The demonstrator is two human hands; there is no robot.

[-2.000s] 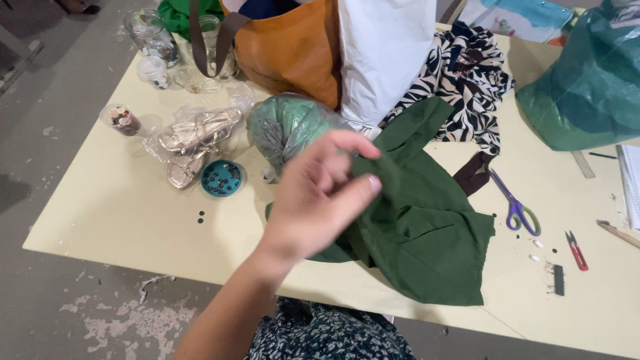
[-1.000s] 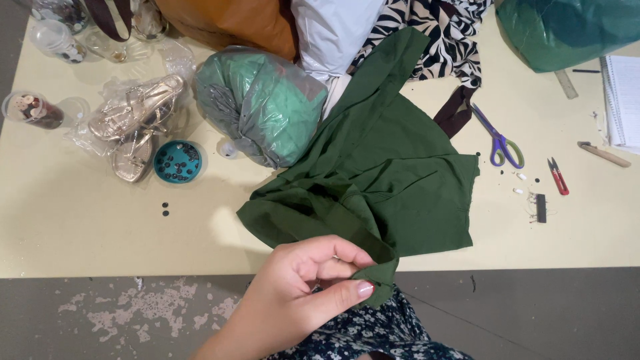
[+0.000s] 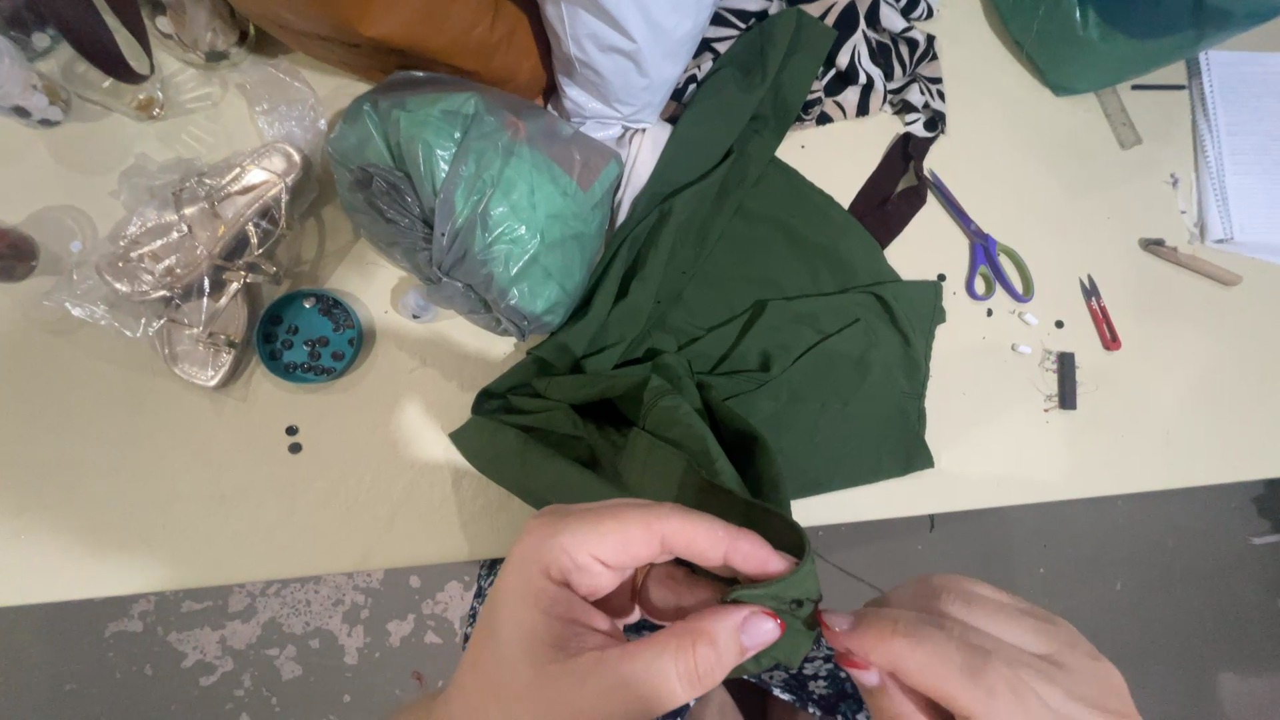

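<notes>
My left hand point(image 3: 630, 610) pinches the edge of a dark green cloth garment point(image 3: 820, 380) between thumb and fingers, near the table's front edge. A small dark button point(image 3: 797, 604) sits on the held edge. Close to its right side, my right hand point(image 3: 960, 640) has thumb and forefinger pressed together, with a dark thread running by the fingers to the cloth; whether a needle is between them is hidden. The rest of the garment lies bunched on the table. Left of it stands a teal dish point(image 3: 309, 336) of dark buttons, and two loose buttons point(image 3: 293, 440) lie below the dish.
Purple-handled scissors point(image 3: 985, 250), red thread snips point(image 3: 1100, 312), a dark bar with pins point(image 3: 1066, 381) and a spiral notebook point(image 3: 1240, 150) lie at right. A plastic-wrapped green bundle point(image 3: 480, 200) and gold sandals point(image 3: 205, 250) are at left. An orange bag point(image 3: 420, 35) stands behind.
My right hand has come into view at the lower right, beside the held cloth edge. My left hand keeps its pinch on the cloth; two seconds ago it was raised over the garment.
</notes>
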